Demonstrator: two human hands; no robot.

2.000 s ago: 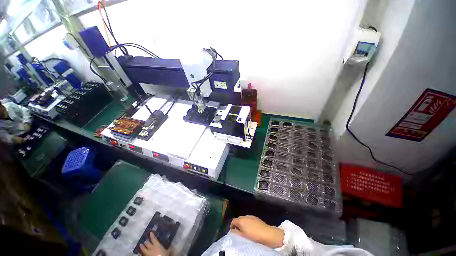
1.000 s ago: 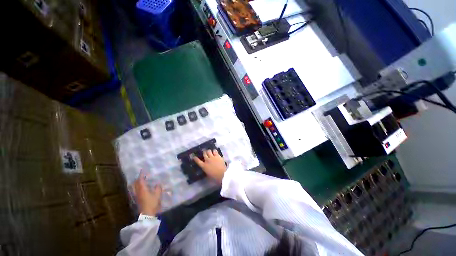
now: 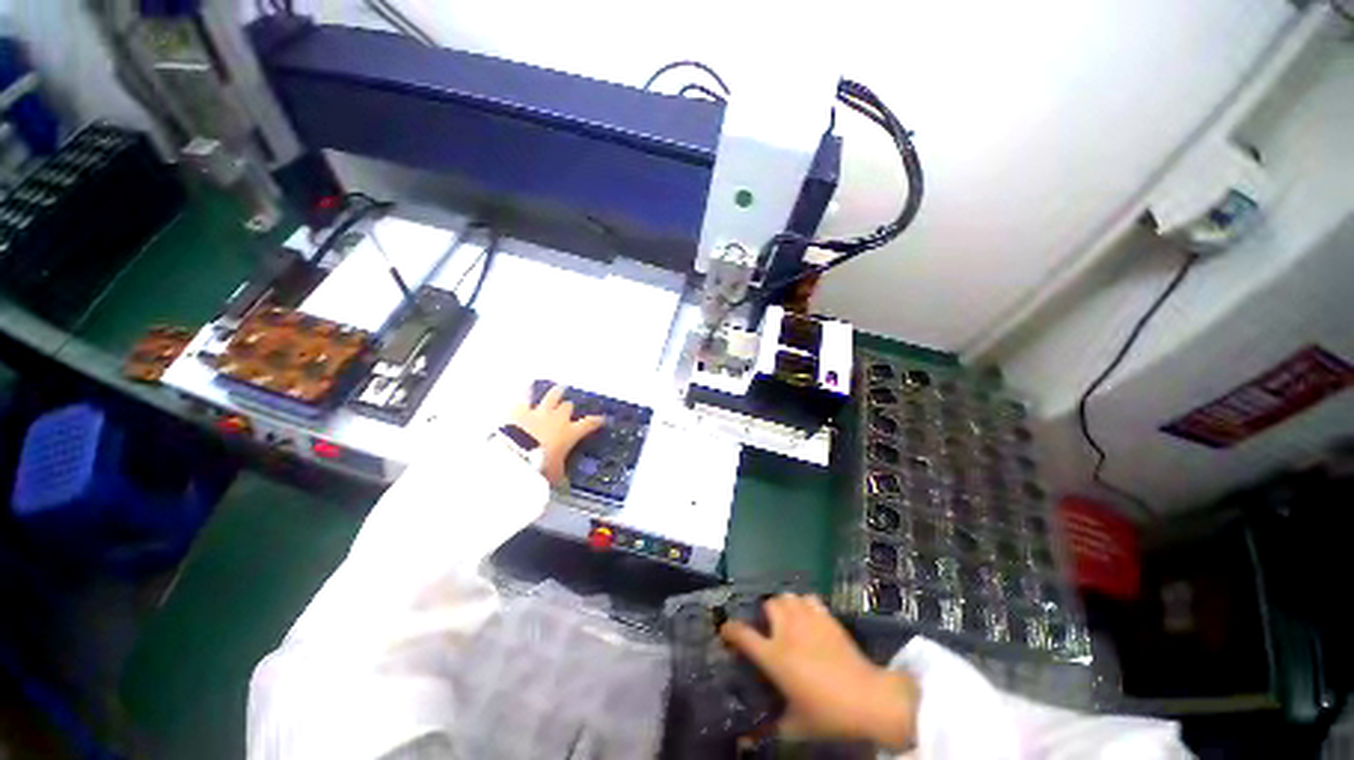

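A black fixture with rows of pockets (image 3: 612,451) lies on the white machine bed. My left hand (image 3: 553,431) is at its left side, with the fingers over its edge and top; the grip underneath is hidden. A second dark fixture (image 3: 698,668) is at the lower middle, near the bench edge. My right hand (image 3: 809,665) grips its right side, with the fingers on top. This fixture is blurred, and its pocket contents cannot be made out. The whitish blister tray (image 3: 557,676) lies left of it, partly covered by my left sleeve.
The gantry head (image 3: 731,297) with black cables stands behind the bed fixture. A white-and-black unit (image 3: 787,371) is to its right. A clear blister tray with dark squares (image 3: 965,505) lies at right. An orange-brown fixture (image 3: 294,356) and blue stool (image 3: 72,472) are at left.
The view has swung up to the machine. My left hand has moved from the whitish tray to the bed fixture. My right hand now holds the other fixture toward the tray's right side.
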